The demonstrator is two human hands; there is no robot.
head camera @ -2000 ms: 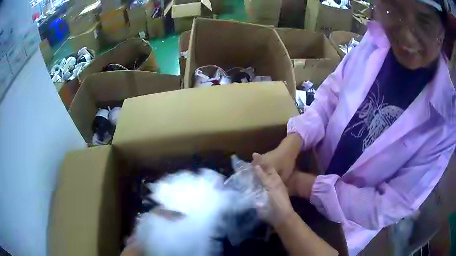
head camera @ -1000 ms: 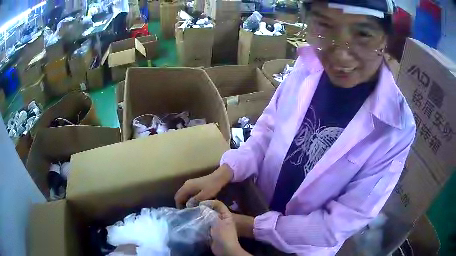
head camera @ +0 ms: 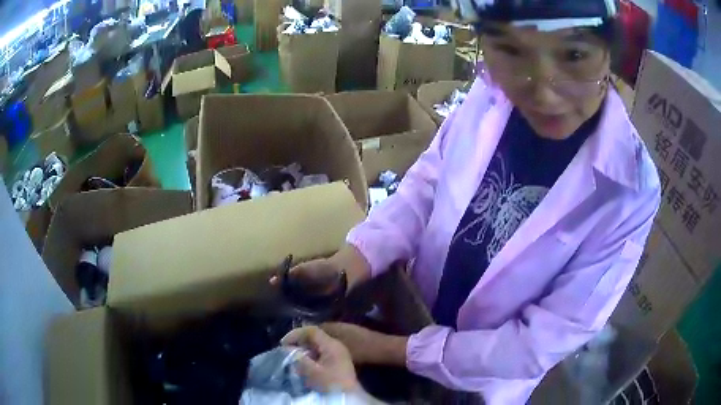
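Observation:
My right hand is at the bottom centre, with its fingers closed on a crinkled clear plastic bag. The bag is cut off by the bottom edge, and I cannot tell what is in it. My left hand is not visible. Just above, a co-worker's hand holds a black plastic housing with two curved prongs pointing up. Below is a large open carton with dark parts inside, too dim to tell apart.
A co-worker in a pink-lilac jacket stands at the right, arms over the carton. Behind are neighbouring cartons with white and dark parts. A printed upright carton stands at the far right. A pale panel is at the left.
The bunched white bags and my left hand have left the view. The black housing now shows bare in the co-worker's hand. My right hand has moved slightly left with a clear bag.

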